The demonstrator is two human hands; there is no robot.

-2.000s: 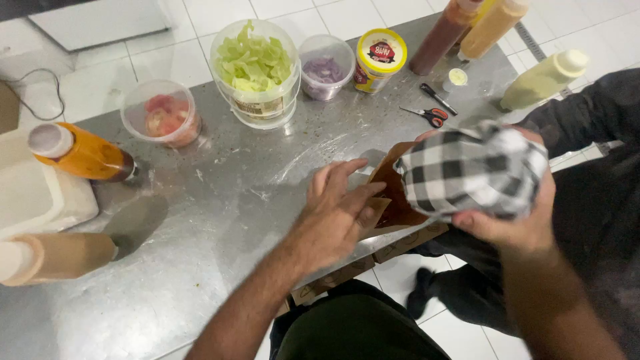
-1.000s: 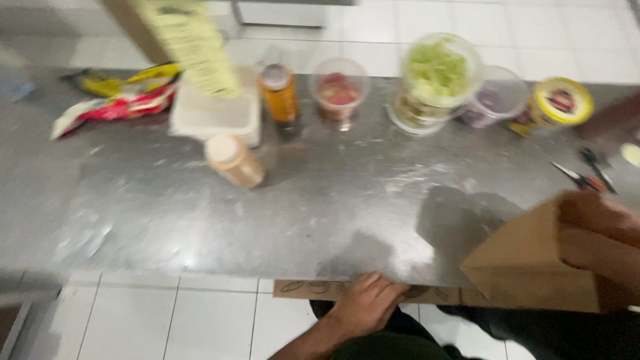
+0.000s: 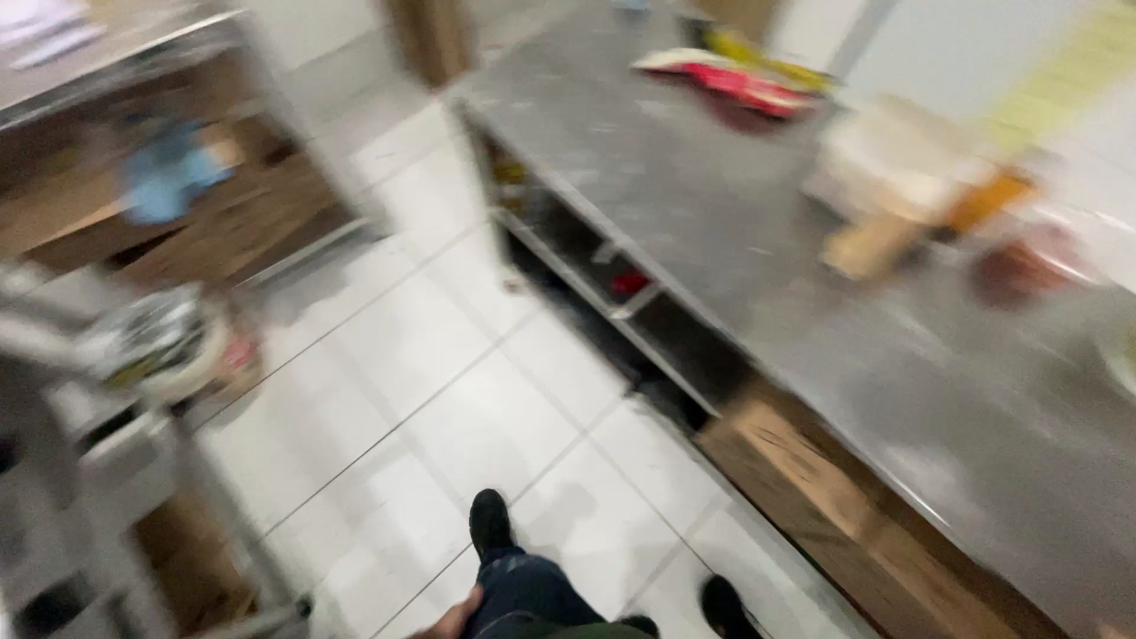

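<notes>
Only part of my left hand [image 3: 454, 619] shows, low at the bottom edge beside my trouser leg; whether its fingers are apart or closed is not clear. My right hand is out of the picture. To the right runs the steel table [image 3: 692, 213]. On it, blurred, are a beige squeeze bottle [image 3: 870, 247], an orange bottle [image 3: 990, 202], a white plastic tub [image 3: 896, 160] and a clear container with red contents [image 3: 1029, 266]. A red and yellow plastic package [image 3: 745, 84] lies near the far end.
White floor tiles [image 3: 399, 373] lie between the table and a wooden-shelved unit [image 3: 204, 231] at left. A round tub [image 3: 169, 346] stands at the left. A shelf [image 3: 657, 319] and a cardboard box [image 3: 816, 479] are under the tabletop. My shoe [image 3: 490, 524] is on the floor.
The view has swung far to the left. My left hand has left the table's edge and is low by my leg. The paper bag and the checkered wrap are out of view.
</notes>
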